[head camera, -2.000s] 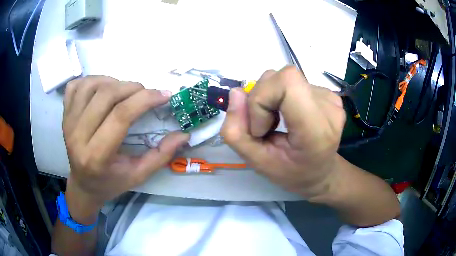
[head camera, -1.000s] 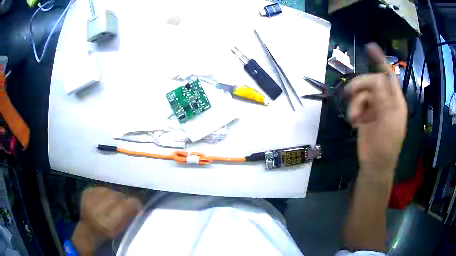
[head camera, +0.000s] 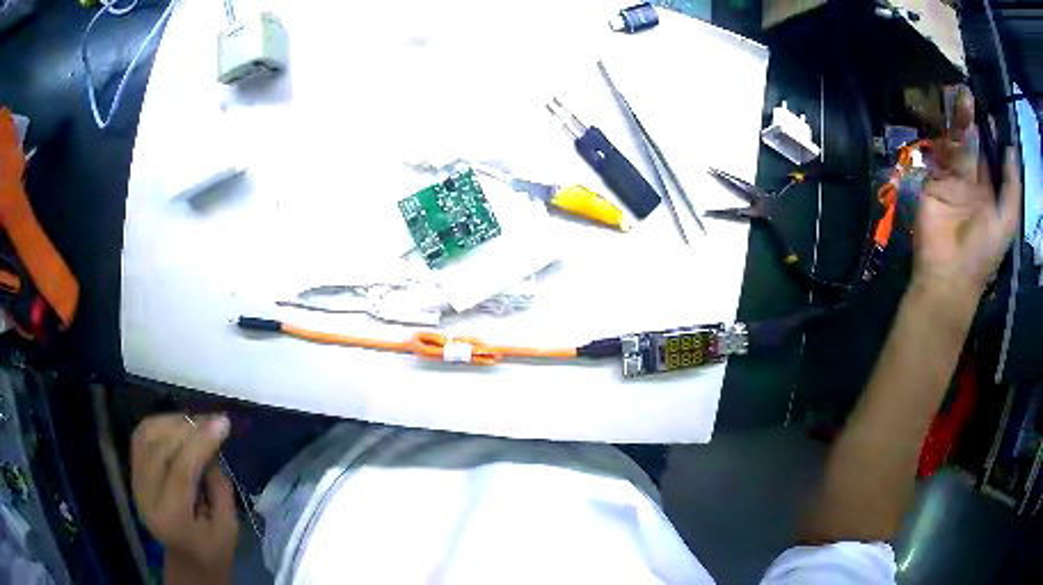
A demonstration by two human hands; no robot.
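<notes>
The green circuit board (head camera: 451,216) lies on crumpled white and clear material near the middle of the white sheet (head camera: 343,126). My left hand (head camera: 185,486) is low at the left, off the sheet, with fingers curled; a thin line shows beside it, and I cannot tell if it is held. My right hand (head camera: 966,223) is blurred at the far right, fingers partly spread, beside an orange cable bundle (head camera: 890,206); contact is unclear. A tied orange cable (head camera: 526,350) runs along the front of the sheet to a lit USB meter (head camera: 684,350).
A yellow-handled tool (head camera: 589,206), black two-pronged tool (head camera: 618,171) and tweezers (head camera: 652,154) lie right of the board. Pliers (head camera: 761,208) straddle the sheet's right edge near a white plug adapter (head camera: 790,134). A pale block (head camera: 251,48) and a white block (head camera: 208,171) sit left.
Both hands have left the board, and the black two-pronged tool lies on the sheet. My right hand has moved to the far right, my left hand down to the lower left.
</notes>
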